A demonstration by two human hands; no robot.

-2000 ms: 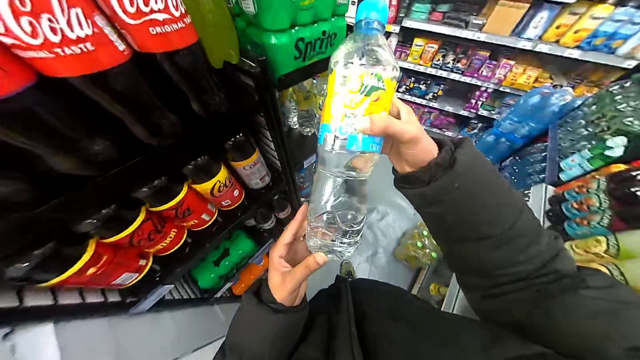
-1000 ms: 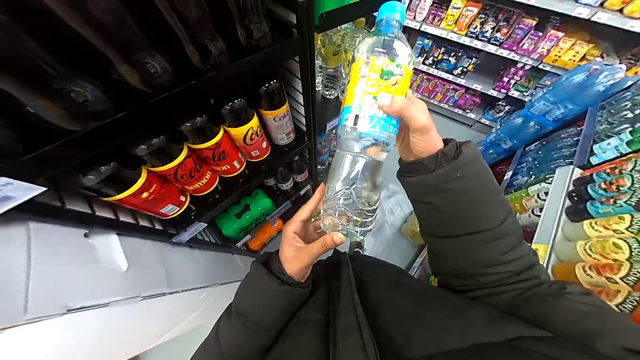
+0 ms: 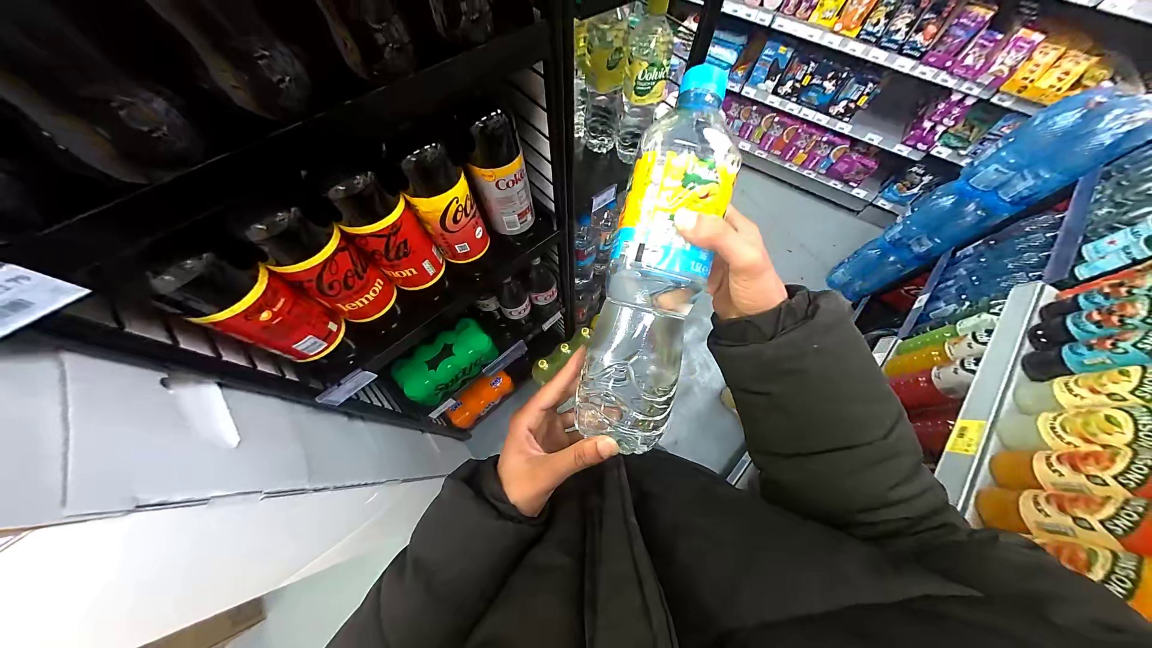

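A large clear plastic bottle (image 3: 634,346) with a blue cap and a yellow and blue label is held tilted in front of my body, its cap end up and to the right. My right hand (image 3: 738,256) grips it at the label, the thumb lying across the front. Down at the base, my left hand (image 3: 549,445) cups the bottle with thumb and fingers. Clear liquid seems to fill it, though the level cannot be told. Dark padded sleeves cover both my arms.
Cola bottles (image 3: 360,243) line a black shelf on the left, above a green Sprite multipack (image 3: 445,360). Volvic bottles (image 3: 646,67) stand behind the held bottle. Blue-wrapped bottle packs (image 3: 999,193) and juice bottles (image 3: 1071,468) are at right. Packets fill the far shelves (image 3: 864,58). Grey-white cartons (image 3: 180,441) lie lower left.
The view has swung so that the upper cola bottles at left have largely left it. Both hands keep hold of the bottle throughout.
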